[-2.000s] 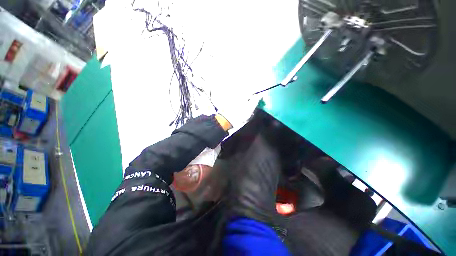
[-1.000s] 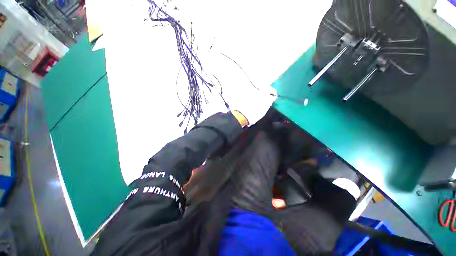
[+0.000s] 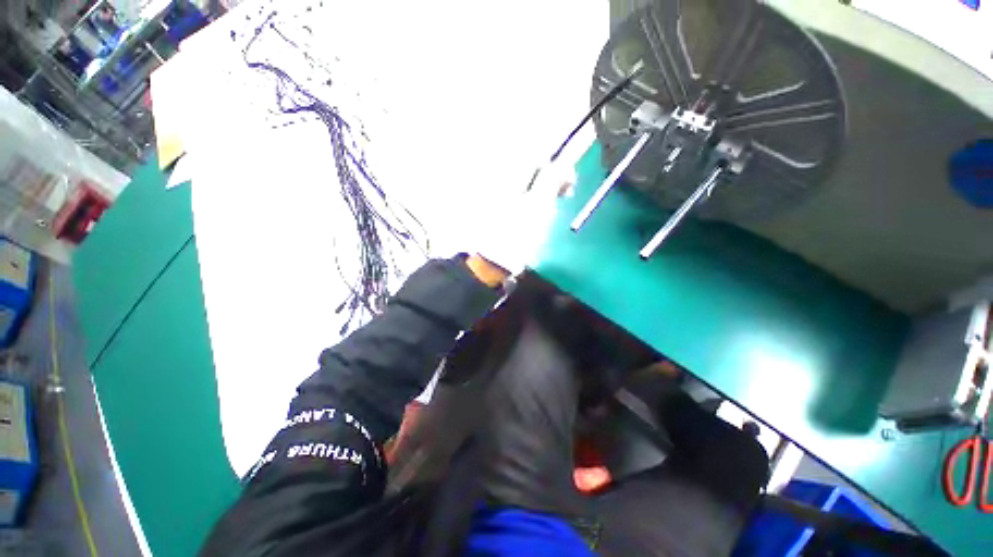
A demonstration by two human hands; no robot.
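Note:
My left hand [image 3: 534,223], in a white glove, is washed out against the white surface; its outline is hard to see. A thin black cable [image 3: 583,125] runs from its finger area up to the left part of the dark slotted winding disc [image 3: 784,103]. Two silver prongs [image 3: 610,185] stick out from the disc, with no coil on them. A loose bunch of black cables [image 3: 354,190] lies on the white surface left of my hand. My right hand is not in view.
The green bench [image 3: 697,305] runs below the disc. Scissors with red-orange handles [image 3: 965,472] and a grey metal block [image 3: 939,370] are at its right end. A blue bin [image 3: 811,520] is below. My legs are under the bench edge.
The cable at my left hand, earlier pointing right below the disc, now reaches up to the disc's left part. The view has shifted, bringing the grey block and scissors further into view.

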